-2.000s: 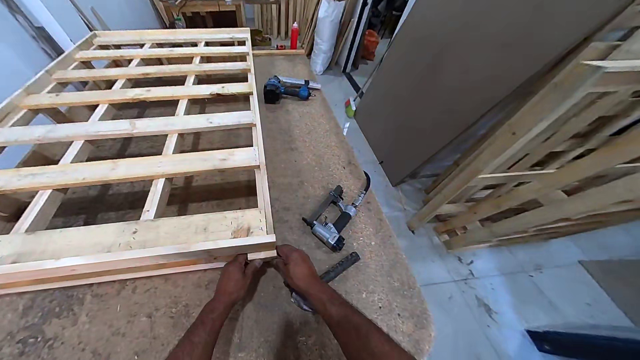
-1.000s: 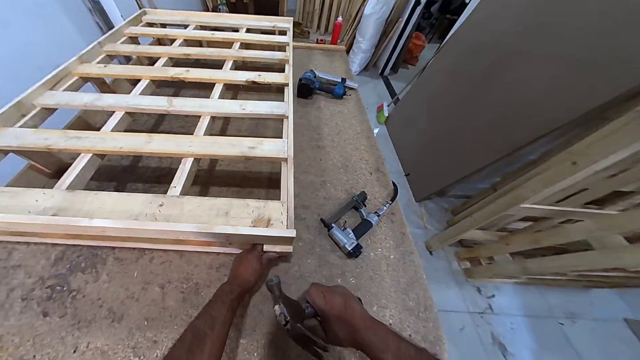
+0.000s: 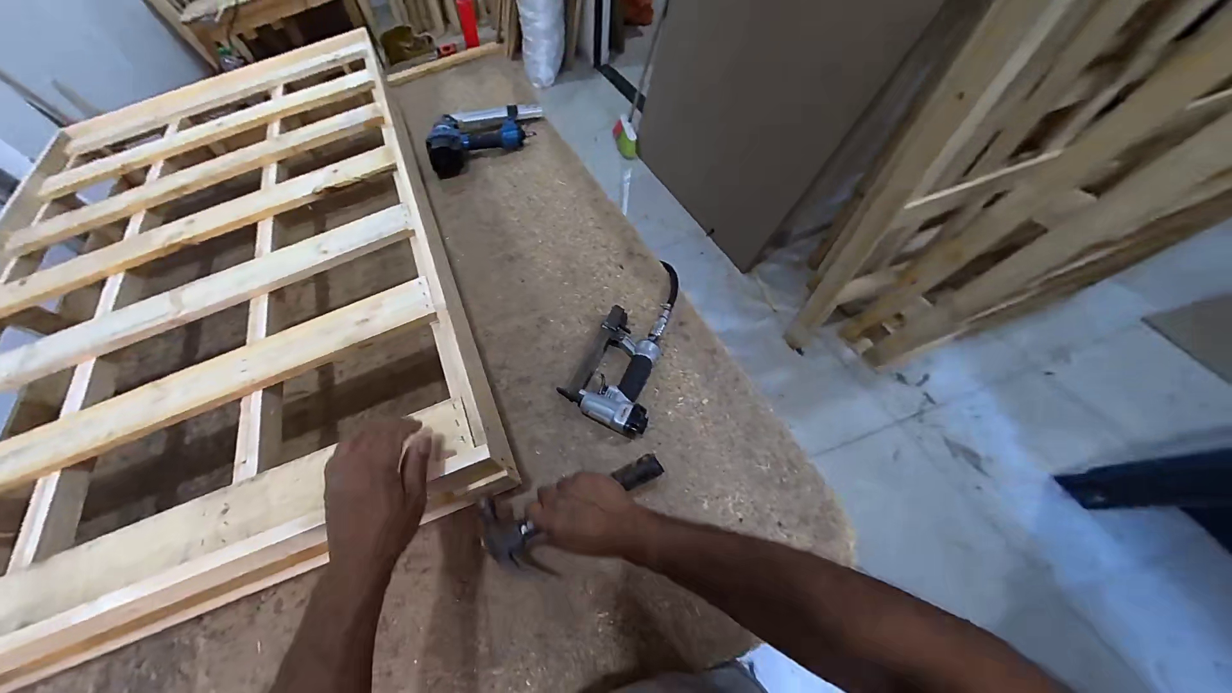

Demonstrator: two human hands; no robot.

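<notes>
My right hand (image 3: 582,515) grips a claw hammer (image 3: 508,539) by its handle, the dark handle end sticking out past the hand. The hammer head is beside the near right corner of a slatted wooden frame (image 3: 231,375), just below its edge; whether they touch I cannot tell. My left hand (image 3: 375,486) rests over the frame's near board close to that corner, with its fingers bent over the wood. A pneumatic stapler (image 3: 621,390) with a short black hose lies on the worktable (image 3: 731,472), beyond my right hand.
A blue and black nail gun (image 3: 472,140) lies farther back on the table. Slatted wooden frames (image 3: 1020,192) and a large brown panel (image 3: 770,106) stand at the right, past the table's edge. A red bottle (image 3: 468,23) and a plastic-wrapped roll (image 3: 542,43) are at the back.
My left hand has moved from the frame's near lower edge onto its top. My right hand, at the corner two seconds ago, has taken hold of the hammer and brought its head to the corner.
</notes>
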